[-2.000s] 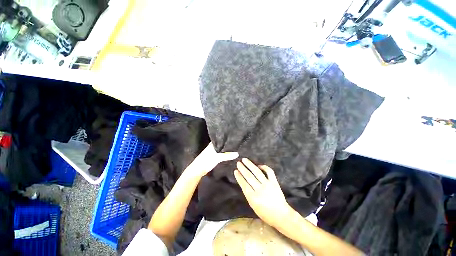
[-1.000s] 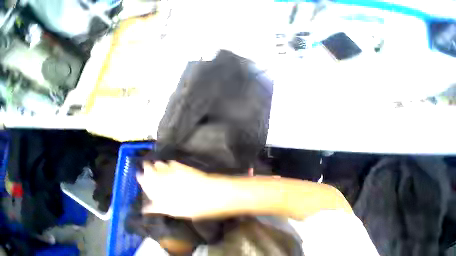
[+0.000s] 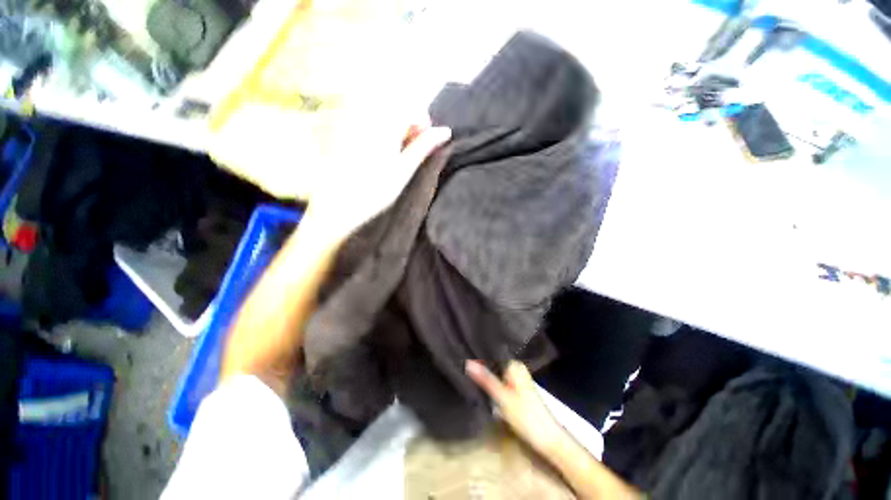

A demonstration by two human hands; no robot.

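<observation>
The dark cloth garment (image 3: 518, 215) is bunched and folded over the front edge of the white table (image 3: 703, 244) and hangs down toward my lap. My left hand (image 3: 420, 156) grips a fold at its upper left, with the fingers partly hidden by the cloth. My right hand (image 3: 513, 395) is at the lower edge of the hanging cloth, small and blurred; whether it holds the cloth is unclear. The sewing machine (image 3: 830, 83) with blue stripe is at the upper right.
A blue plastic basket (image 3: 249, 259) stands left of my lap, partly behind my left forearm. A yellow sheet (image 3: 259, 117) lies on the table's left. A black rectangle (image 3: 760, 132) sits near the machine. Dark cloth (image 3: 772, 430) hangs at the lower right. A second blue basket (image 3: 61, 444) is on the floor.
The cloth was spread under the needle area and is now bunched further left. My left hand has moved up onto it. An arm reached across toward the blue basket one second ago and is now back.
</observation>
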